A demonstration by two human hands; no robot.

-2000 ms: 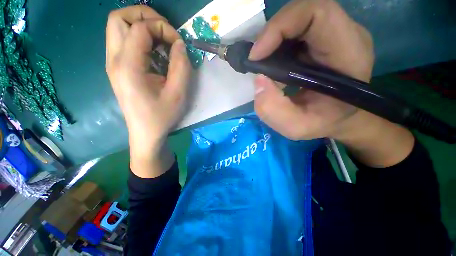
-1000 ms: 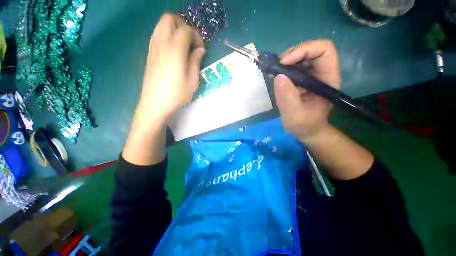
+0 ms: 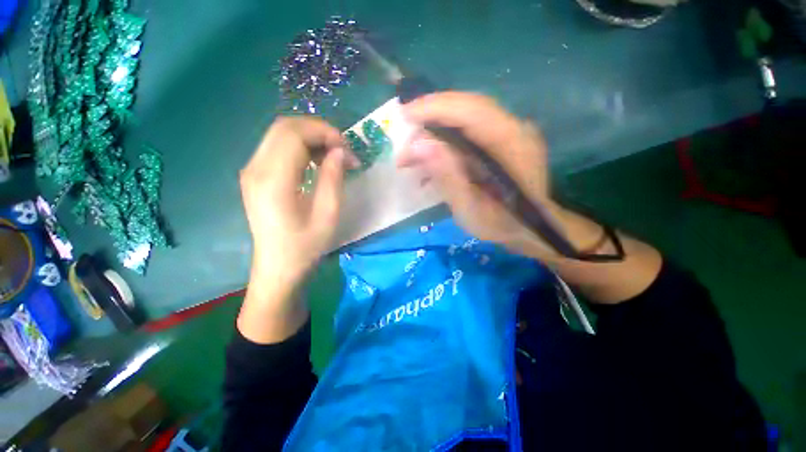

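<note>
My right hand (image 3: 482, 163) is closed around the black soldering iron (image 3: 495, 177), blurred, with the tip pointing up and left beyond the pad. My left hand (image 3: 296, 194) is at the left end of the white work pad (image 3: 389, 194), thumb and forefinger close together beside the small green circuit boards (image 3: 364, 144). Whether something tiny is between its fingertips cannot be made out. The boards lie in a row at the pad's far edge. A loose pile of small leaded components (image 3: 320, 64) lies beyond the pad.
A large heap of green PCB panels (image 3: 88, 106) is on the left. A tape roll (image 3: 104, 291), a blue-rimmed spool (image 3: 13, 260) and white wire bundles (image 3: 40, 353) are at the lower left. A round metallic rim (image 3: 623, 16) shows at the top right. A blue apron (image 3: 406, 353) covers my lap.
My left hand has moved from the component pile down to the boards, so the pile is uncovered. My right hand has moved left over the pad with the iron, whose tip is now near the pile.
</note>
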